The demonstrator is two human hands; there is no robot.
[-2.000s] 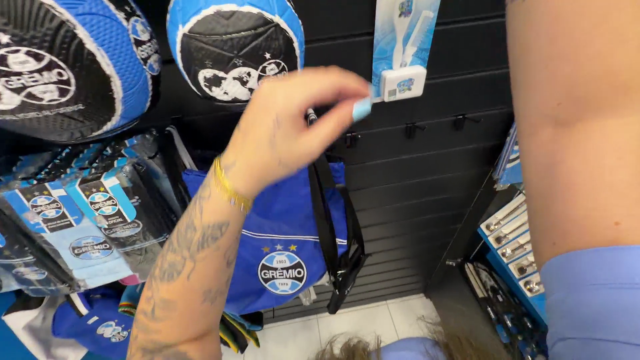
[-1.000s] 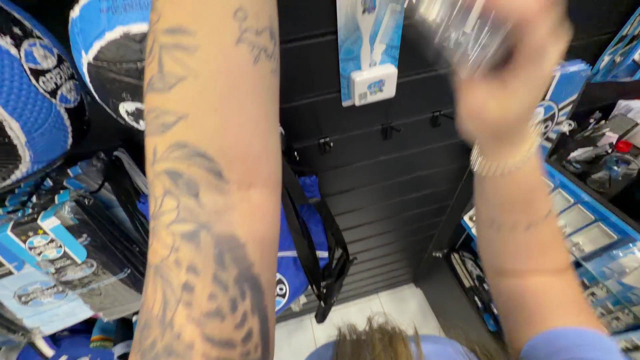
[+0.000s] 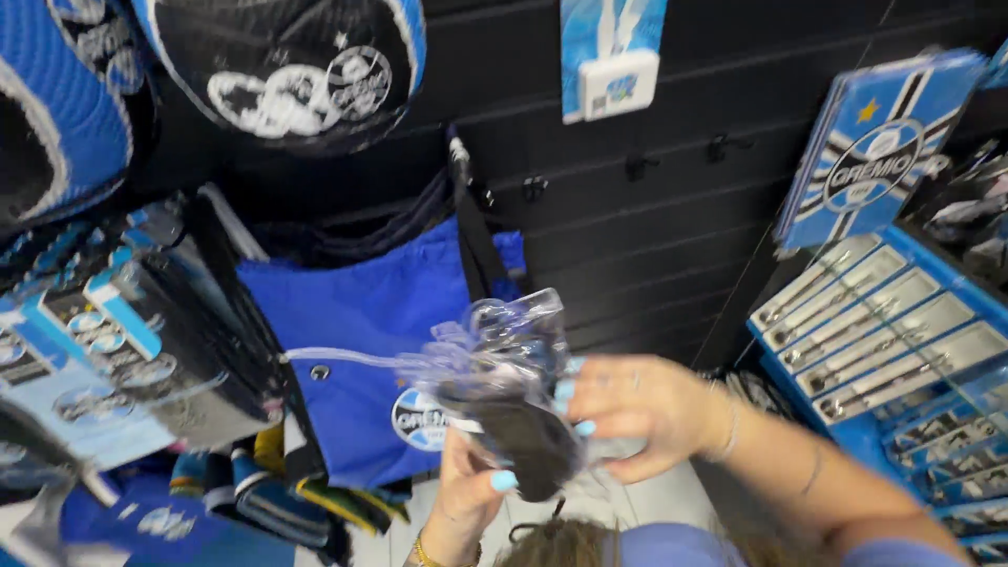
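Note:
A bundle of dark items in clear plastic packaging (image 3: pixel 512 417) is held low in the middle of the view, in front of a blue drawstring bag (image 3: pixel 354 315). My left hand (image 3: pixel 472 488) grips the bundle from below left, its thumb across the front. My right hand (image 3: pixel 646 413) is at the bundle's right side, its fingertips against the plastic and its thumb lower down; blur hides how firmly it holds. Clear plastic loops stand up at the bundle's top. What exactly is inside the packages cannot be told.
A black slatted wall (image 3: pixel 614 252) carries bare hooks (image 3: pixel 642 165) and a packaged white item (image 3: pixel 620 85). Balls (image 3: pixel 291 71) sit at upper left, above packaged textiles (image 3: pixel 173 354). Blue crest-printed packs (image 3: pixel 882 150) hang at right, above a rack of boxed spoon-like utensils (image 3: pixel 835 315).
My right hand has come down from the upper right with the clear packages. My left hand, whose raised forearm crossed the view, is now low at the bundle.

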